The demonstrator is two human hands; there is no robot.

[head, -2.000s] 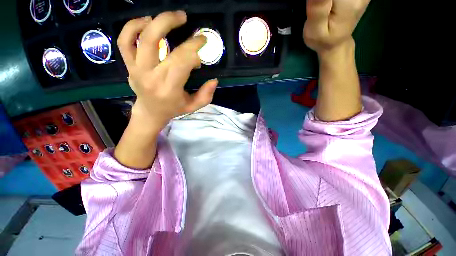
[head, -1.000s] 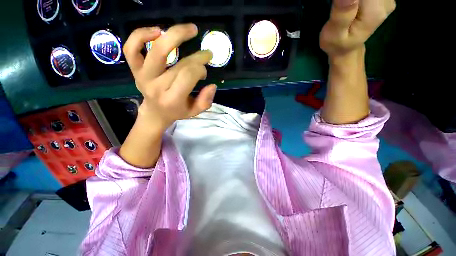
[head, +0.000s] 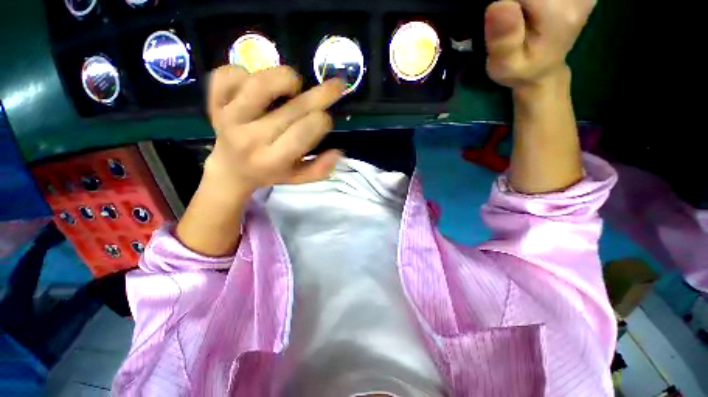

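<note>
A black compartment tray (head: 299, 106) lies on the green bench, with round watches in its pockets. My left hand (head: 268, 128) is over its front row, palm down, fingers spread and slightly bent. One fingertip is at the lower edge of a watch (head: 338, 54) with a part-white, part-dark face. A yellow-lit watch (head: 255, 51) is just beyond my knuckles, partly covered. A yellow-orange watch (head: 414, 51) sits in the right end pocket. My right hand (head: 536, 39) is curled right of the tray, cut off by the top edge; whether it holds anything cannot be seen.
Other watches (head: 166, 57) with lit faces sit at the tray's left. A red-orange tray (head: 105, 205) of small dark watches is at lower left, below the bench. A red object (head: 487, 151) is below the bench edge. Pink fabric shows at far right.
The watch at my left fingertip has gone from plain white to part dark. The right end watch has turned from pale to yellow-orange. My left hand sits a little lower against the tray.
</note>
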